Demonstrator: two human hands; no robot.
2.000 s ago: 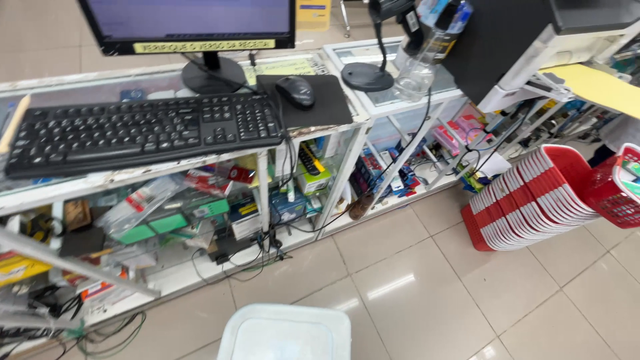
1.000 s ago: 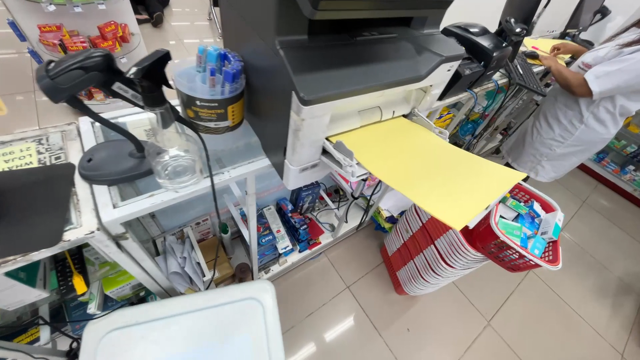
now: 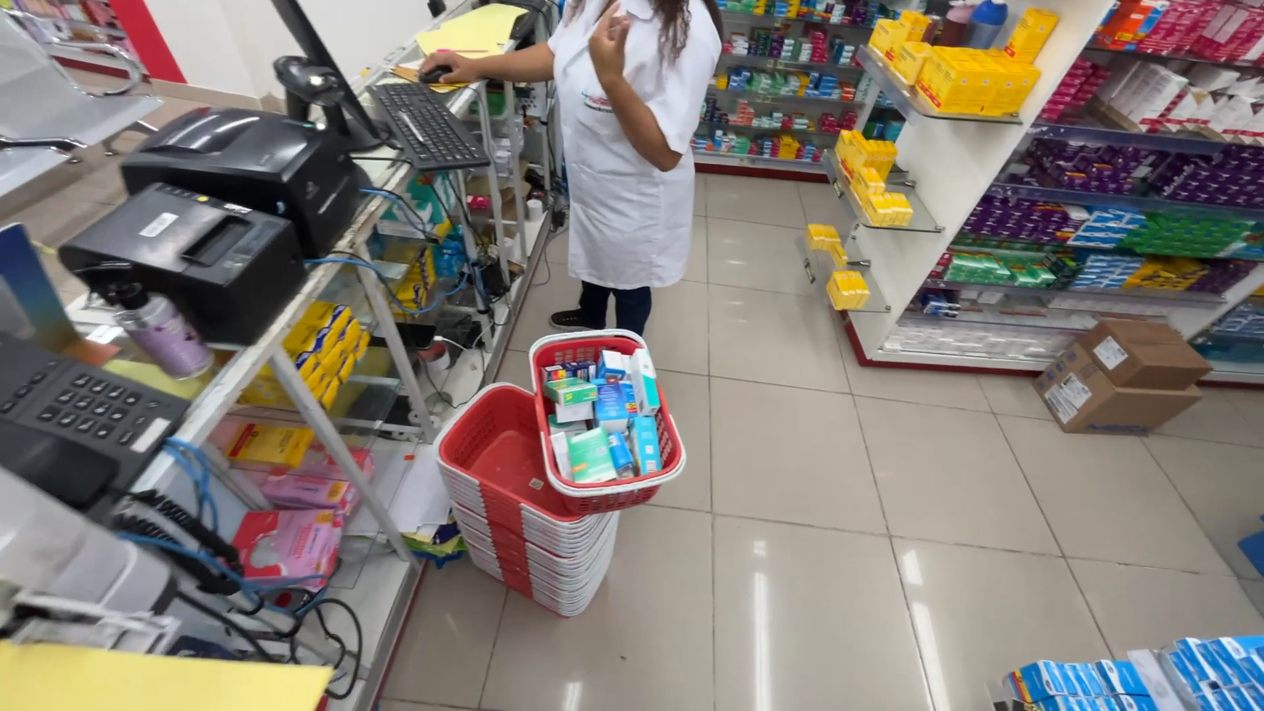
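Neither of my hands shows in the head view. A red and white plastic shopping basket [image 3: 607, 420] holds many small medicine boxes, green, blue and white. It sits tilted on the right part of a stack of empty red and white baskets [image 3: 523, 513] on the floor. Left of the stack runs a white-framed glass counter [image 3: 326, 434], which carries black printers [image 3: 188, 257], a desk telephone [image 3: 79, 405], a purple spray bottle [image 3: 163, 331] and a black keyboard [image 3: 430, 123].
A person in a white coat [image 3: 632, 148] stands beyond the baskets, one hand on a computer mouse [image 3: 434, 74]. Shelves of medicine boxes [image 3: 1096, 227] rise at right, with cardboard boxes [image 3: 1121, 380] at their foot. Tiled floor [image 3: 790, 464] lies between. Stacked blue boxes [image 3: 1136, 681] occupy the lower right.
The view has swung far to the right, from a keyboard and monitor past a large printer to the baskets and aisle. The person in the white coat has raised one hand.
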